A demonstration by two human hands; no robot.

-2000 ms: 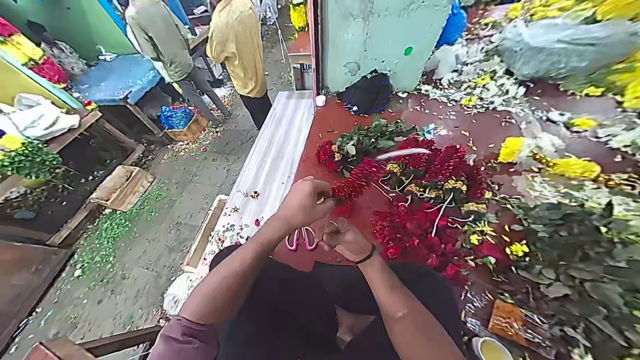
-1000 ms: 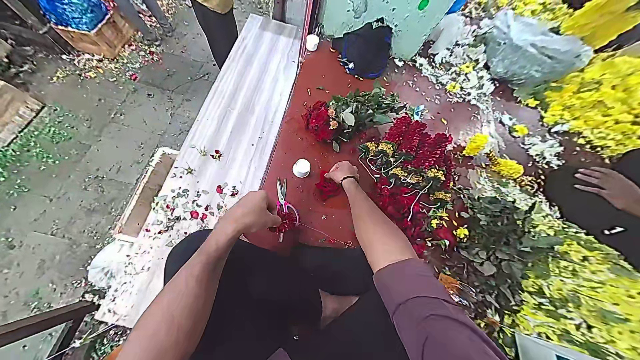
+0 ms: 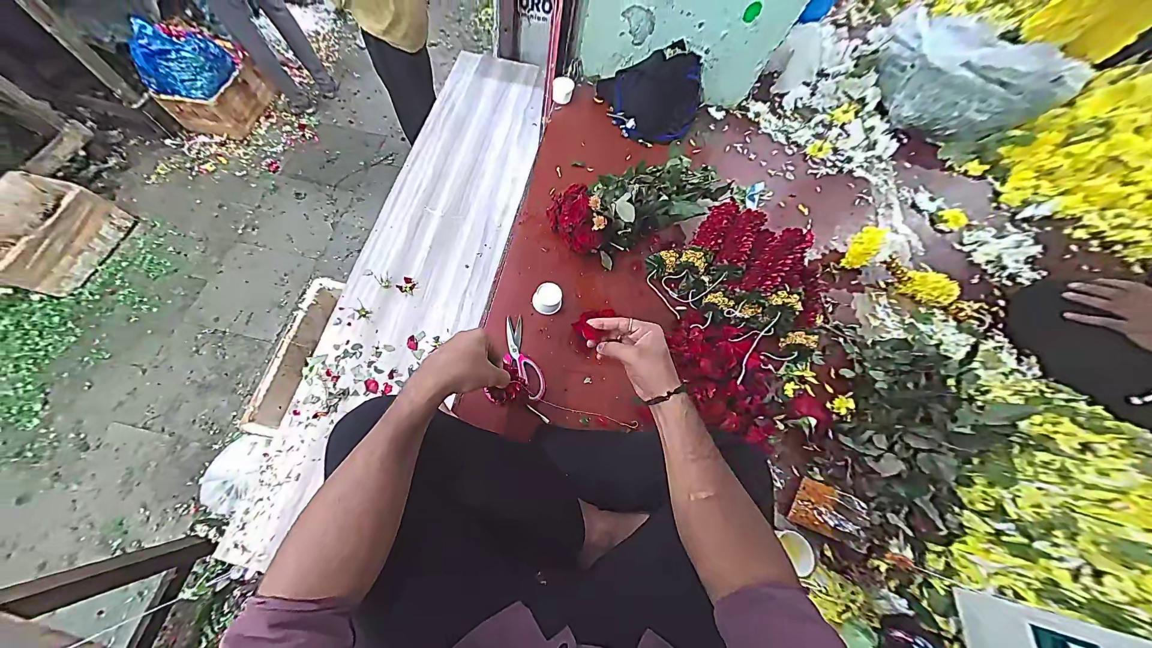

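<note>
In the head view my left hand is closed at the near left edge of the red surface, with a small dark red flower piece at its fingertips. Beside it lie scissors with pink and white handles, blades pointing away. My right hand has thumb and forefinger at some red petals; whether it grips them is unclear. A thin string runs along the near edge. A white thread spool stands beyond the hands. Red flower garlands with yellow bits and white strings lie to the right.
A leafy bunch of red roses lies farther back. A dark cloth bag rests by the wall. A white marble-like ledge runs along the left. Leaves and yellow flowers lie right, where another person's hand shows.
Two seconds ago my hands were close together over the scissors handles; now they are apart. Since one second ago my right hand has moved slightly nearer to me, and the red petals lie partly uncovered.
</note>
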